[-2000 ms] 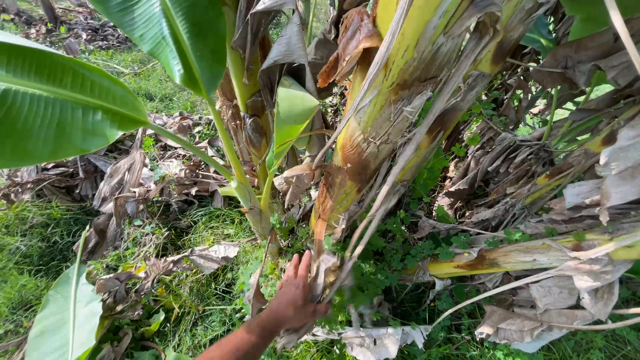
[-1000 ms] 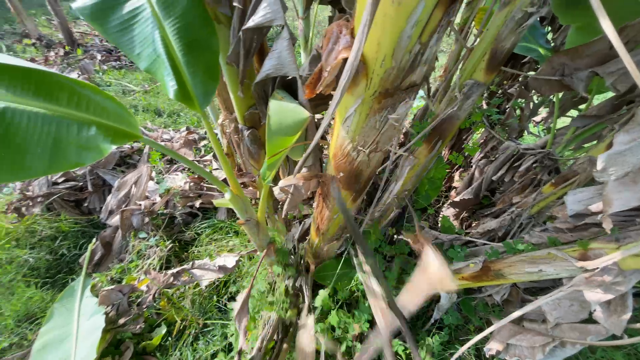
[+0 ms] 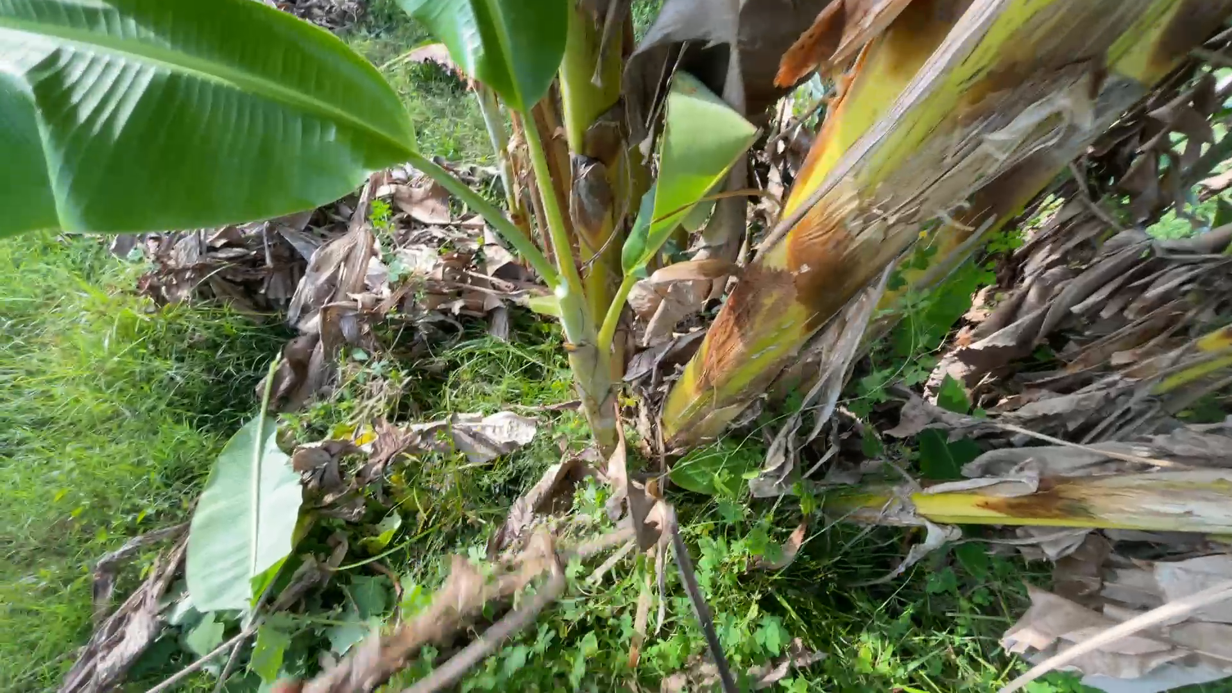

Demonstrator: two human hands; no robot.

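Neither of my hands can be made out in the head view; at most a small blurred reddish patch shows at the bottom edge, left of centre. Blurred dry brown leaf stalks (image 3: 462,611) stretch up from that edge. Beyond them stands a young banana sucker (image 3: 589,375) with broad green leaves (image 3: 231,115). Close to its right, a thick yellow-green banana pseudostem (image 3: 799,289) leans up to the right, with brown dried sheaths on it. A thin dark stalk (image 3: 691,587) runs down from the base of the plants.
Heaped dry banana leaves (image 3: 1078,346) lie on the right, above a fallen yellow-green banana stem (image 3: 1078,502). A cut green leaf (image 3: 245,515) lies at lower left. More leaf litter (image 3: 327,260) lies behind the sucker, with grass (image 3: 115,385) at left.
Two seconds ago a hand was at the dry leaves by the pseudostem's base; it no longer shows there. Dry leaf material has moved from right of the base to the lower left.
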